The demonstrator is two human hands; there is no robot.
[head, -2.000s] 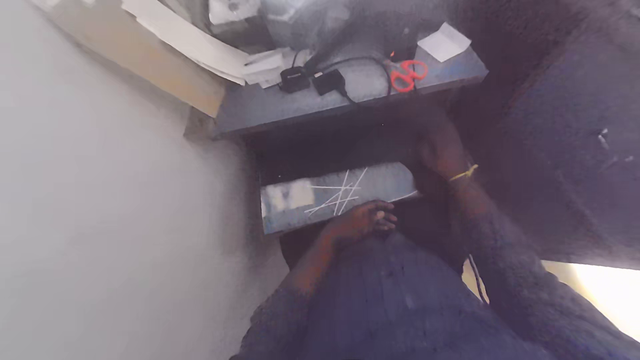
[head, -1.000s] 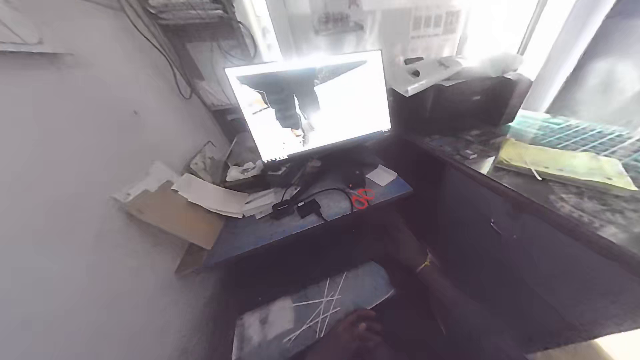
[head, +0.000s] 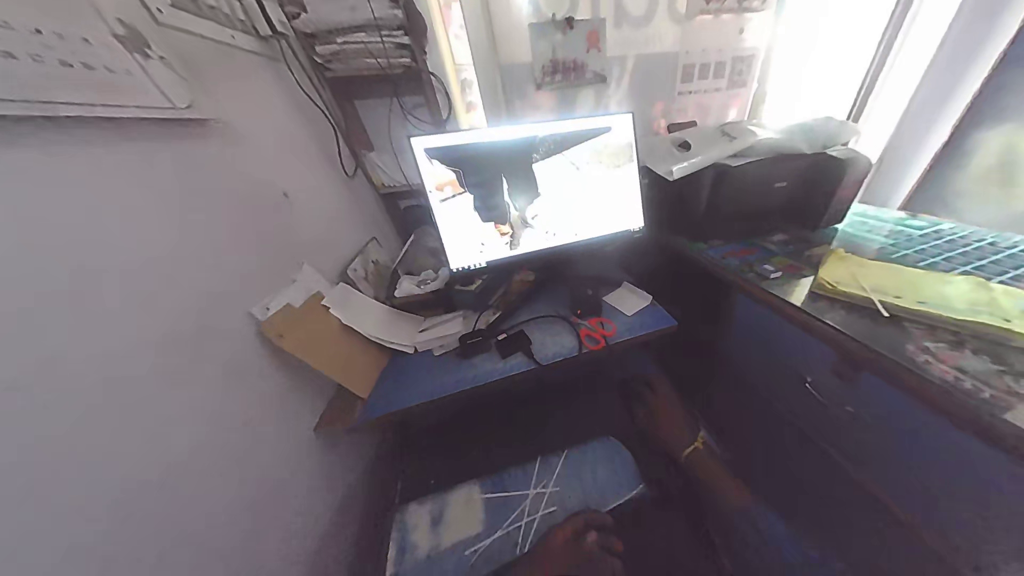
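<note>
My left hand (head: 580, 546) rests at the near edge of a blue lower board (head: 440, 520), its fingers curled beside several thin white sticks (head: 524, 512) that lie crossed there. Whether it holds anything is hard to see. To the right of that board is my right hand (head: 652, 404), in deep shadow below the desk edge, with a yellow band around the wrist; its fingers and anything under them cannot be made out. Red-handled scissors (head: 594, 332) lie on the blue desk (head: 424, 380) above, next to a black cable with small black adapters (head: 514, 344).
A lit monitor (head: 532, 192) stands on the desk, with papers (head: 376, 316) and a brown cardboard piece (head: 324, 340) at its left. A small white paper (head: 628, 298) lies at the right. Farther right are a black printer (head: 760, 192) and a counter with a yellow packet (head: 920, 292).
The view has tilted up strongly, bringing the monitor and printer into sight. The crossed sticks stay on the lower board, with my left hand beside them and my right hand to their right.
</note>
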